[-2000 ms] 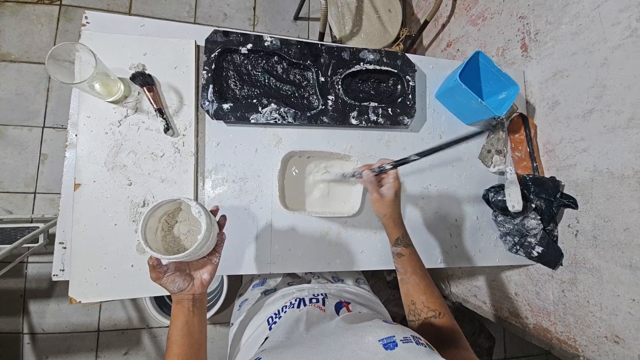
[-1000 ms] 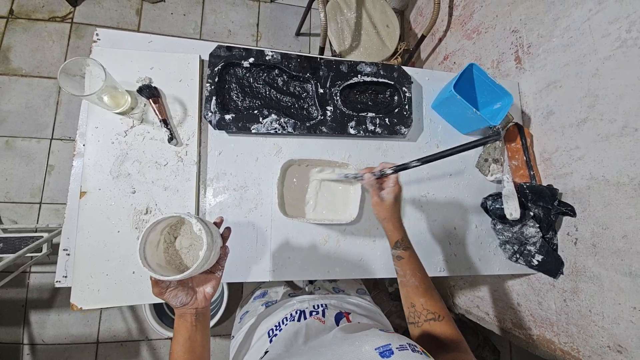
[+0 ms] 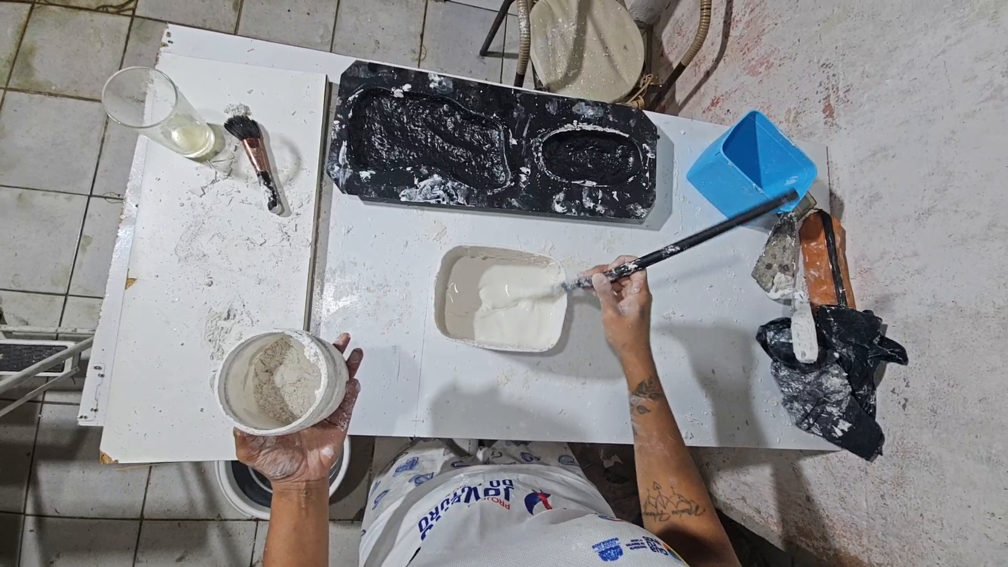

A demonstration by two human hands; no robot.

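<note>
My left hand [image 3: 303, 449] cradles a round white tub [image 3: 335, 378] holding pale powder [image 3: 287, 379], near the table's front left edge. In my right hand [image 3: 624, 295] is a black, white-spattered stick [image 3: 693, 236]; its lower end reaches the right side of a rectangular white container [image 3: 445, 295]. Creamy white liquid [image 3: 520, 311] lies inside that container. Behind it rests a black mold [image 3: 524, 150] with two rough-textured hollows and white smears. The stick's far end overlaps the rim of a blue plastic container [image 3: 717, 177].
A glass [image 3: 169, 114] with a little yellowish liquid and a brush [image 3: 256, 161] are on the white board [image 3: 197, 260] at left. At right lie a putty knife [image 3: 778, 256], an orange object [image 3: 823, 256] and a crumpled black plastic bag [image 3: 839, 386]. A rough wall [image 3: 937, 197] borders the table.
The stick's lower end has moved right within the rectangular container, and the liquid's surface pattern differs. My left hand still holds the tub.
</note>
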